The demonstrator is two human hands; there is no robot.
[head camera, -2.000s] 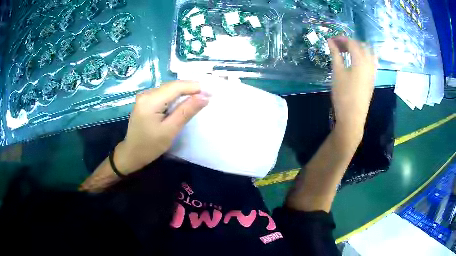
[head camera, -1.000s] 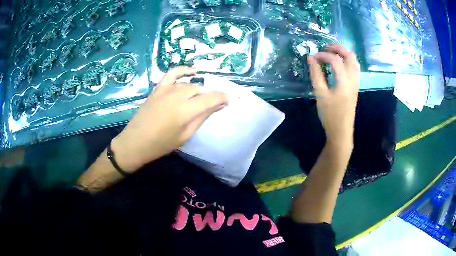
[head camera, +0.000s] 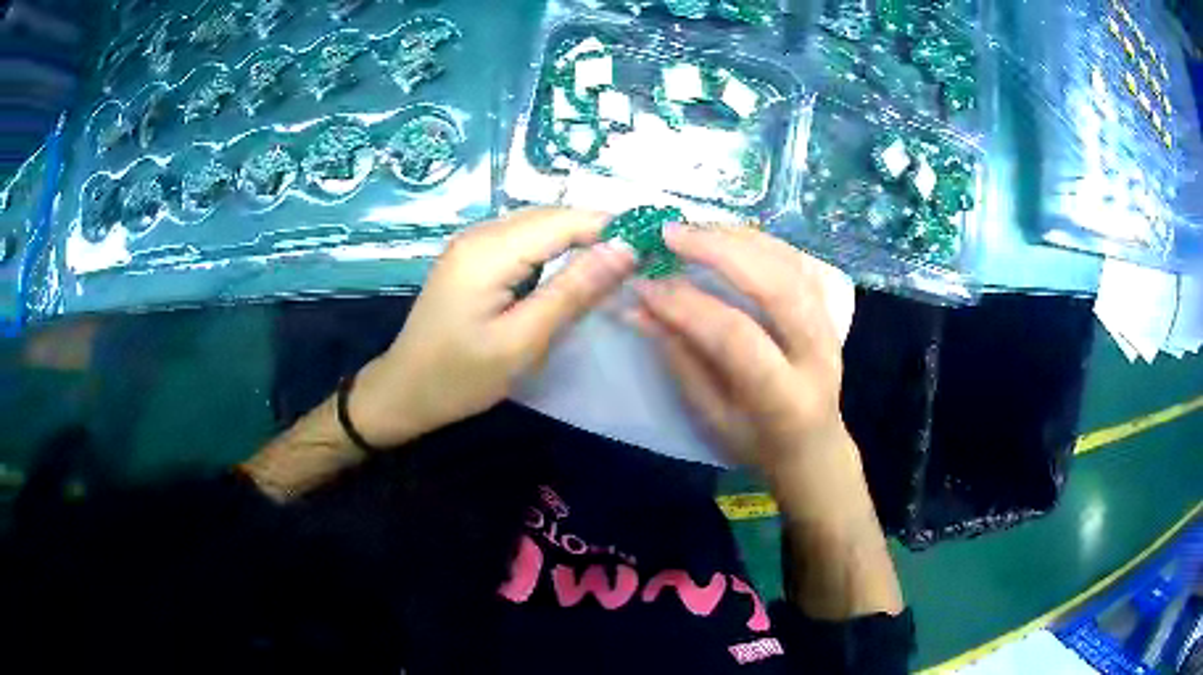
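Observation:
A small green circuit board (head camera: 647,237) is held between the fingertips of both hands, just in front of the bench edge. My left hand (head camera: 508,310) grips its left side with thumb and fingers. My right hand (head camera: 752,330) is at its right side, fingers slightly blurred. A white sheet (head camera: 614,376) lies under both hands above the lap, partly covered by them. The clear compartment tray (head camera: 789,152) behind holds loose green boards, several with white squares (head camera: 683,83). Whether the held board bears a white square cannot be told.
A clear round-pocket tray (head camera: 264,237) with rows of board assemblies is on the left. A clear sheet with small yellow spots (head camera: 1145,86) and loose white sheets (head camera: 1137,310) are at the right. A black bin or bag (head camera: 996,409) stands below the bench; a yellow floor line runs beyond.
My right hand has come from the right compartment of the tray to my left hand. A green board now shows between the fingertips. The view has shifted, so the trays appear farther right.

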